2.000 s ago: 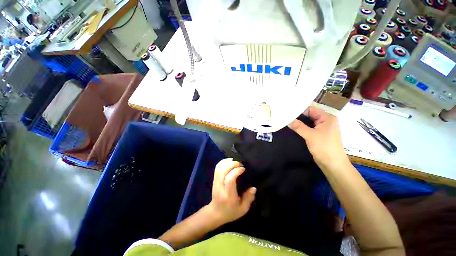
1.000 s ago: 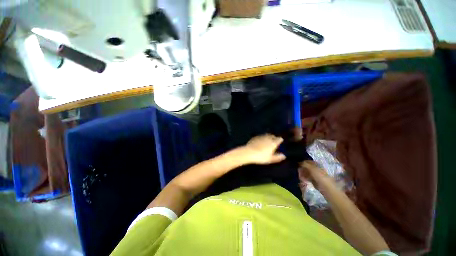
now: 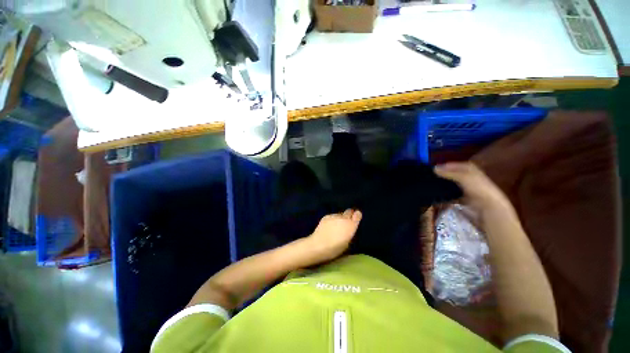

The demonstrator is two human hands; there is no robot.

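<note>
A black garment [image 3: 394, 200] lies over my lap, spread between my hands; its edges merge with the dark below the table. My left hand [image 3: 336, 231] grips the cloth near my waist, its fingers curled in. My right hand [image 3: 464, 180] holds the garment's right end, above the right bin. The cylinder bed [image 3: 254, 131] of the machine sticks out past the table edge with no cloth on it. The work clamp [image 3: 252, 96] sits just above it.
The left blue bin [image 3: 228, 207] holds dark cloth with pale specks. The right bin [image 3: 552, 207] has brown lining and a clear plastic bag [image 3: 457, 258]. Thread snips [image 3: 432, 51], a marker pen [image 3: 428, 9] and a small cardboard box [image 3: 345, 17] are on the white table [image 3: 359, 65].
The view has swung down from the machine head. The garment has left the machine and is on my lap. My right hand has moved up from the right bin's inner side, raising the cloth.
</note>
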